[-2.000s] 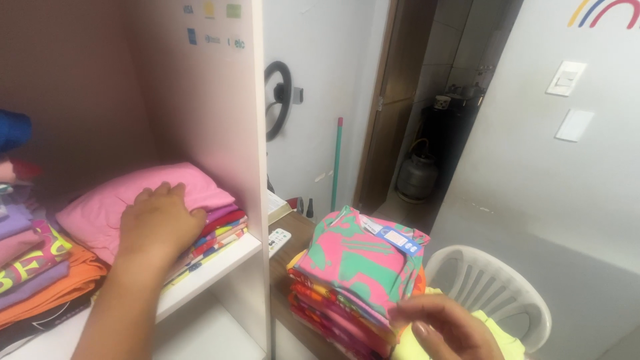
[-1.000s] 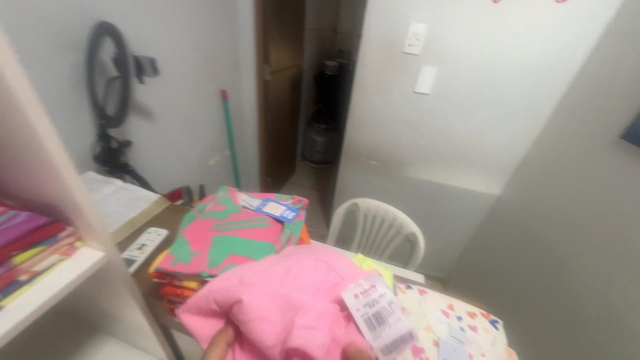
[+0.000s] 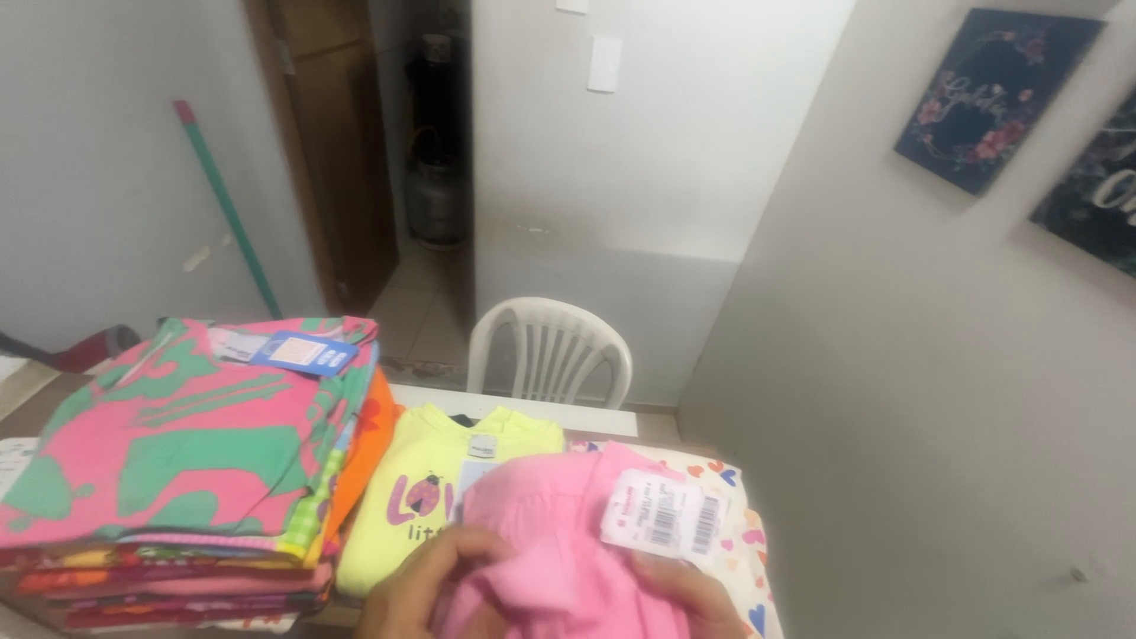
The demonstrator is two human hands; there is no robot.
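A folded pink garment (image 3: 541, 515) is held between my two hands at the bottom centre. My left hand (image 3: 435, 586) grips its left side, and my right hand (image 3: 692, 595) grips its right side, just under a white barcode tag (image 3: 666, 515). Beneath and to the left of it lies a folded yellow garment (image 3: 382, 532) with a ladybug print. Behind it on the right is a white garment with coloured hearts (image 3: 754, 541). Left of my hands stands a tall stack of folded clothes, topped by a pink and green garment (image 3: 213, 453) with a blue tag (image 3: 306, 352).
The clothes rest on a table (image 3: 532, 413) with a white plastic chair (image 3: 550, 351) behind it. A green pole (image 3: 226, 209) leans on the left wall near a doorway, where a gas cylinder (image 3: 437, 204) stands. Two dark wall plaques (image 3: 994, 98) hang at the right.
The pink garment was on the shelf under my left hand; it was then lifted over the table and is now held in both hands further right. The view has swung right, away from the shelf.
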